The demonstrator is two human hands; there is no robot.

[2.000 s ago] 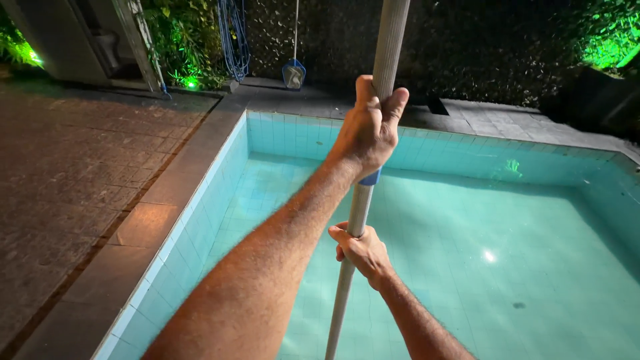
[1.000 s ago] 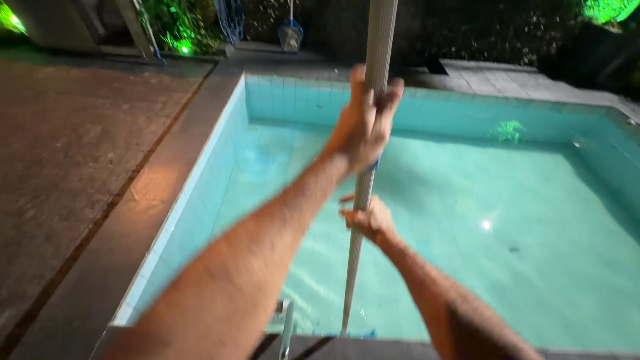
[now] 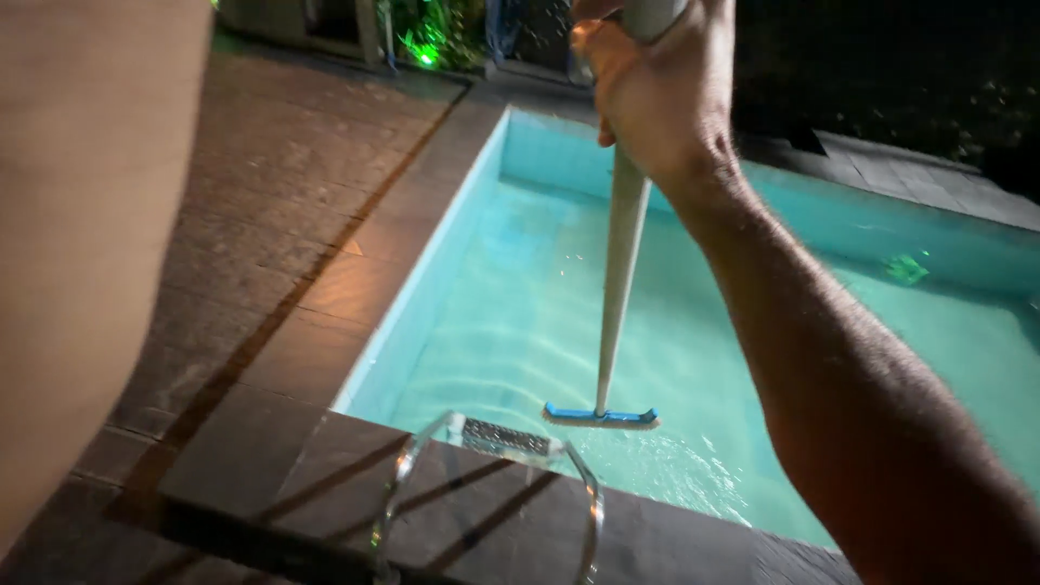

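My right hand (image 3: 662, 97) is closed around a grey telescopic pole (image 3: 624, 276) near the top centre of the view. The pole slants down over the pool, and a blue pool brush (image 3: 601, 418) with pale bristles is fixed at its lower end. The brush appears just above the rippling water (image 3: 487, 317), close to the ladder. Only my left forearm shows, large and blurred along the left edge; my left hand is out of view. The upper end of the pole is cut off by the top edge.
A metal pool ladder (image 3: 593, 496) with a textured step (image 3: 504, 437) stands at the near pool edge. Dark stone coping (image 3: 301, 479) borders the tiled pool, with brown paving (image 3: 268, 179) to the left. A green-lit plant (image 3: 426, 41) is at the back.
The pole has risen, and the brush at its lower end now shows. My right hand is higher in the view. My left hand has left the view. The camera has tilted and shifted.
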